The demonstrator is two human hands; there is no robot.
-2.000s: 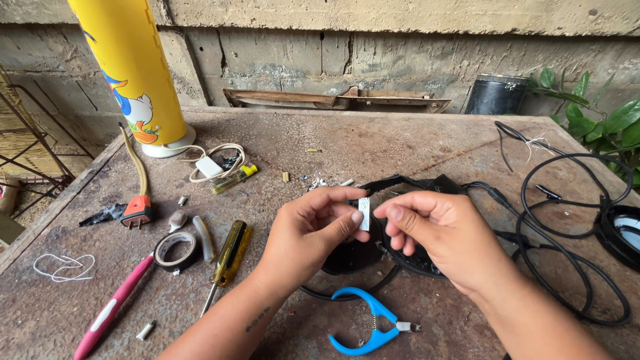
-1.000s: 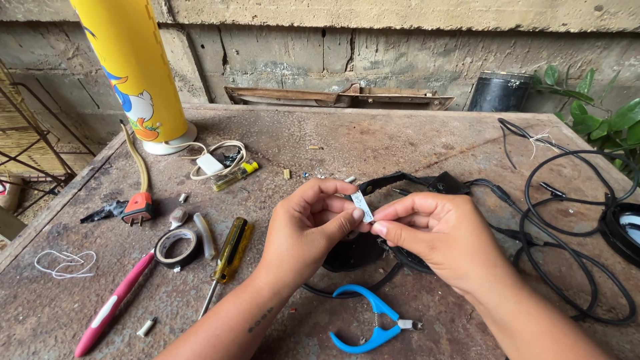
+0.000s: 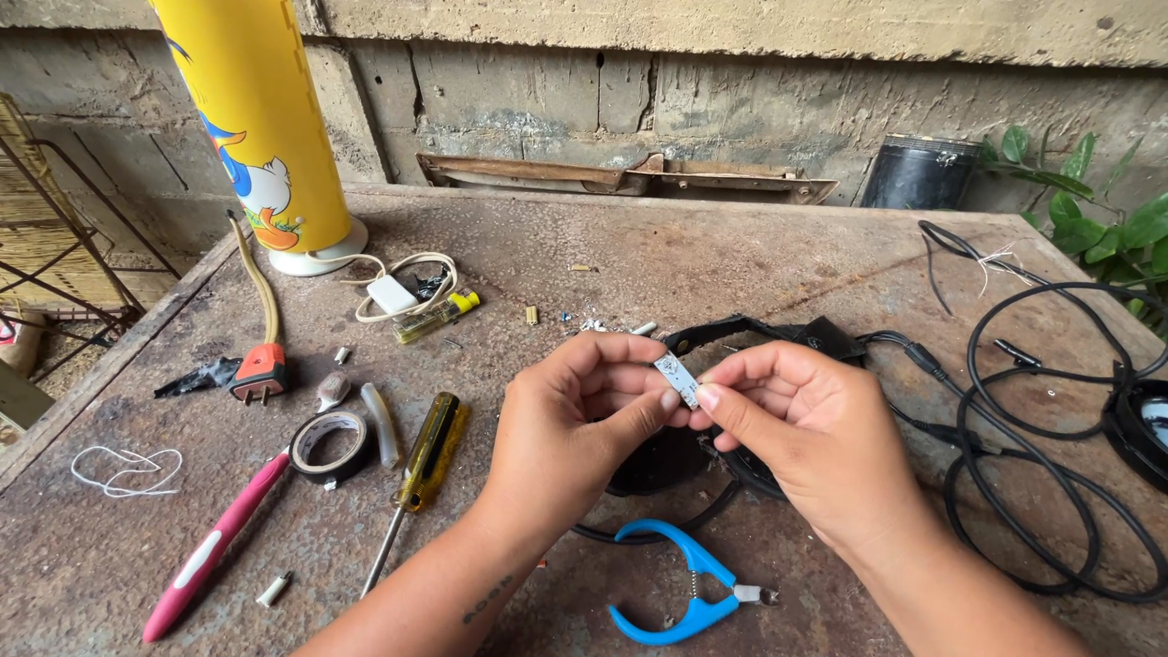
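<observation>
A small white circuit board (image 3: 676, 379) is held up between my two hands, tilted over the black ring-shaped parts. My left hand (image 3: 584, 411) pinches its left side between thumb and fingers. At the board's lower right end, the thumb and forefinger of my right hand (image 3: 785, 420) grip its edge. Behind and below the hands, partly hidden, lies a black curved housing (image 3: 652, 461) with a black cable. Blue-handled nippers (image 3: 698, 584) rest on the table below my hands, their handles spread.
On the rusty table (image 3: 511, 246) lie a screwdriver (image 3: 429, 452), black tape (image 3: 330, 447), a pink-handled tool (image 3: 219, 547), an orange plug (image 3: 260, 372) and a yellow-capped tester (image 3: 438, 317). A yellow cartoon lamp (image 3: 265, 128) stands back left. Coiled black cable (image 3: 972, 365) covers the right side.
Two seconds ago my right hand was just off the board's right side; its fingertips have since closed on the board. The board has gone from upright to tilted.
</observation>
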